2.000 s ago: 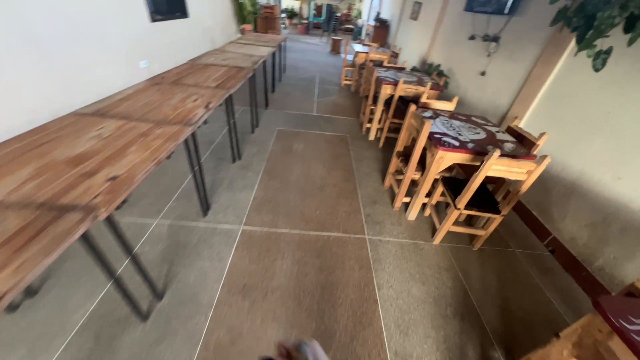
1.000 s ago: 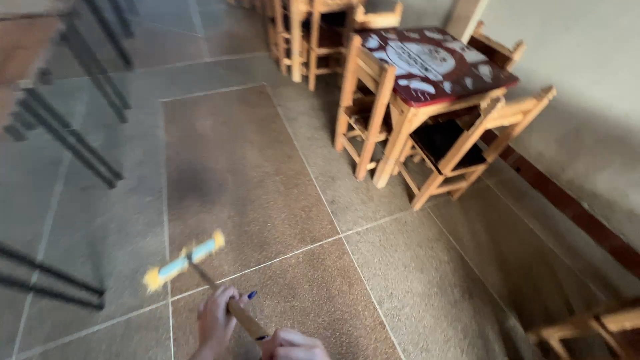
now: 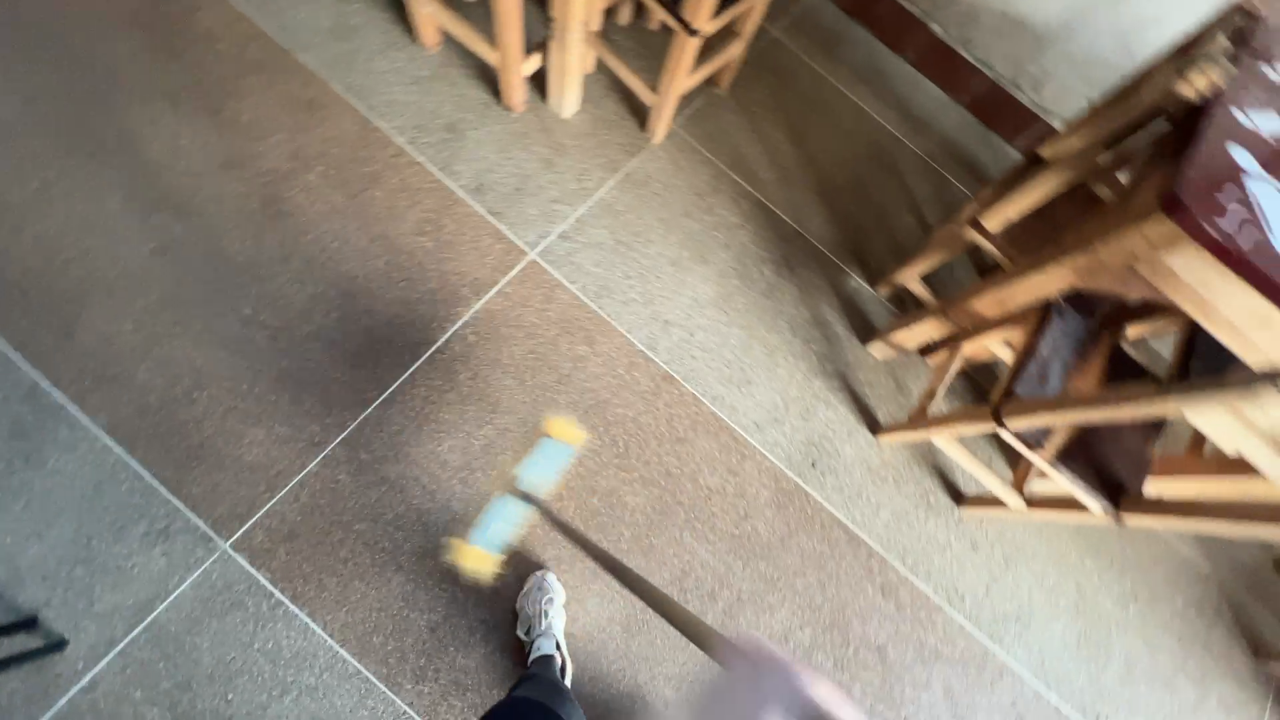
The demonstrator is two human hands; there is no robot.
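Note:
A long-handled floor broom or mop, with a light blue head [image 3: 520, 495] and yellow ends, is low over the brown floor panel; whether it touches the floor is unclear. Its thin handle [image 3: 635, 580] slants to the bottom edge. There my left hand [image 3: 750, 685], heavily blurred, appears closed round the handle. A pinkish blur just right of it could be my right hand, but its grip does not show. My foot in a white sneaker [image 3: 542, 610] and a dark trouser leg are just below the head.
Wooden chair legs [image 3: 510, 55] stand at the top. On the right are wooden chairs [image 3: 1060, 415] and a table with a dark red patterned top [image 3: 1235, 180]. A reddish baseboard [image 3: 950, 75] runs along the wall. Black metal table legs [image 3: 30, 640] show at the lower left edge.
The view has swung down and right, onto the floor. Both hands showed on the handle one second ago; now they are blurred at the bottom edge. My sneaker has come into view.

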